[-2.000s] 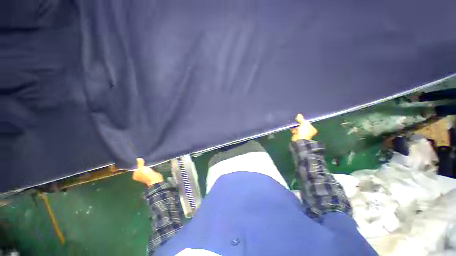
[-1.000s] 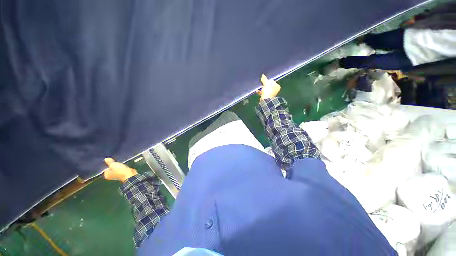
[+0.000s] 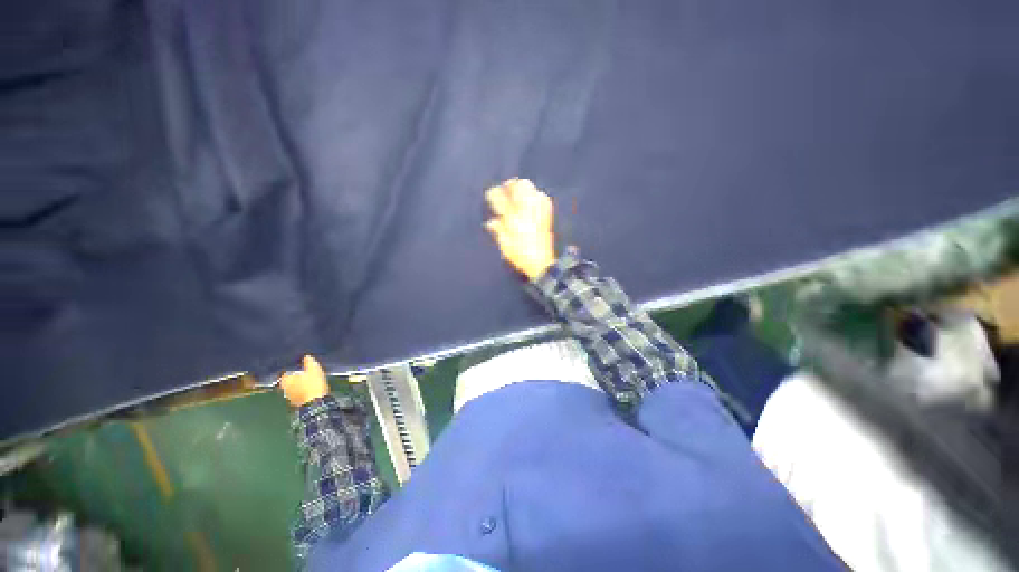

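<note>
The navy fabric ply [image 3: 693,145] covers the table, with folds running through its left part. Its pale selvedge [image 3: 760,277] runs along the near table edge. My left hand [image 3: 304,382] pinches the cloth's edge at the lower left, thumb on top. My right hand [image 3: 522,227] lies on top of the cloth, inward from the edge, palm down with fingers slightly apart, holding nothing that I can see. The pale metal strip with dark markings [image 3: 399,420] sticks out past the table edge, just right of my left hand.
A blurred figure with dark and white clothing [image 3: 860,475] is close at my right. Pale bundles [image 3: 955,358] lie farther right. The green floor [image 3: 240,469] has a yellow line at the lower left. A whitish blurred object [image 3: 50,547] is at the bottom left corner.
My right hand has left the selvedge and moved inward onto the cloth. My left hand stays at the edge. The view has turned, and the blurred figure now covers much of the white bundles.
</note>
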